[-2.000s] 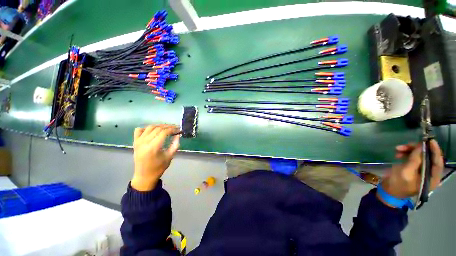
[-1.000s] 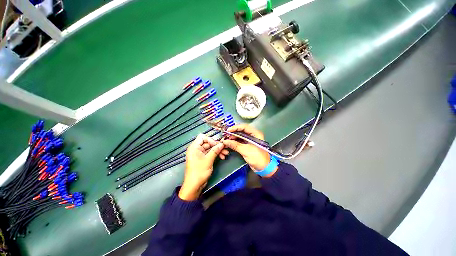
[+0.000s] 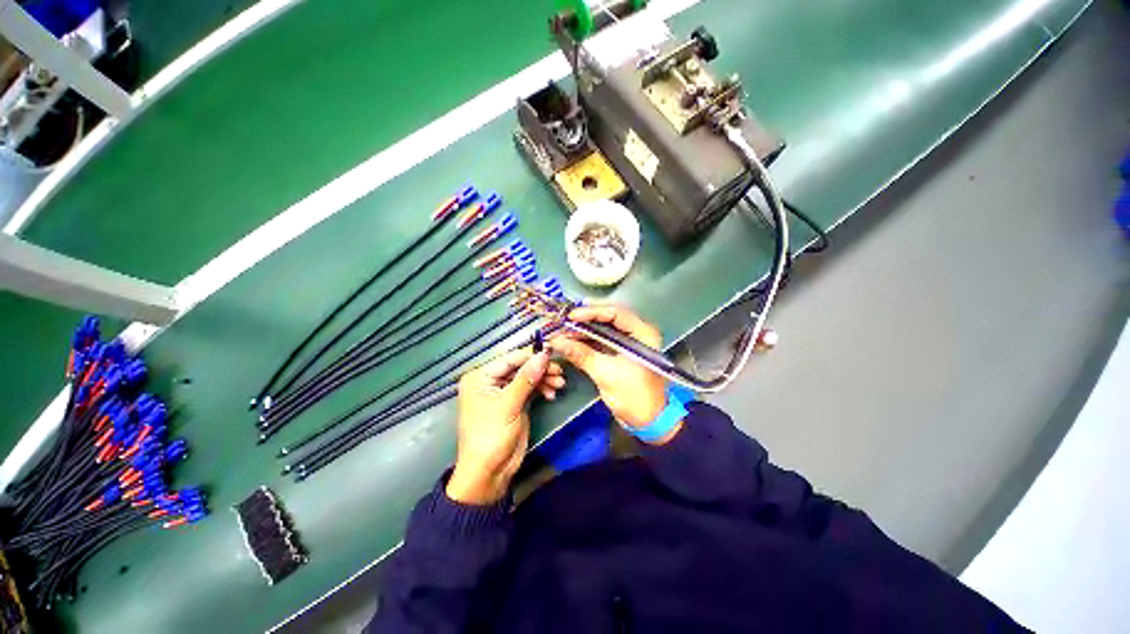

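My right hand (image 3: 618,362), with a blue wrist strap, holds the soldering iron (image 3: 620,341). Its tip points left at the blue-and-red ends of the nearest cables. My left hand (image 3: 496,415) pinches a small dark part (image 3: 538,343) between thumb and fingertips, just below the iron tip. Whether tip and part touch is not clear. A row of black cables (image 3: 372,328) lies on the green bench, blue-and-red ends toward the upper right, partly behind my hands. The block of small black parts (image 3: 269,535) lies at the lower left.
A dark feeder box (image 3: 675,155) stands at the upper right, with a green-rimmed reel (image 3: 580,17) and a curved hose (image 3: 779,266). The iron stand with yellow sponge (image 3: 591,181) and white cup (image 3: 602,245) stand beside it. A cable pile (image 3: 112,434) lies at left.
Both hands came together at the cable ends, the left bringing a small part from near the black block. The view swung right. Since one second ago, the hands have barely moved.
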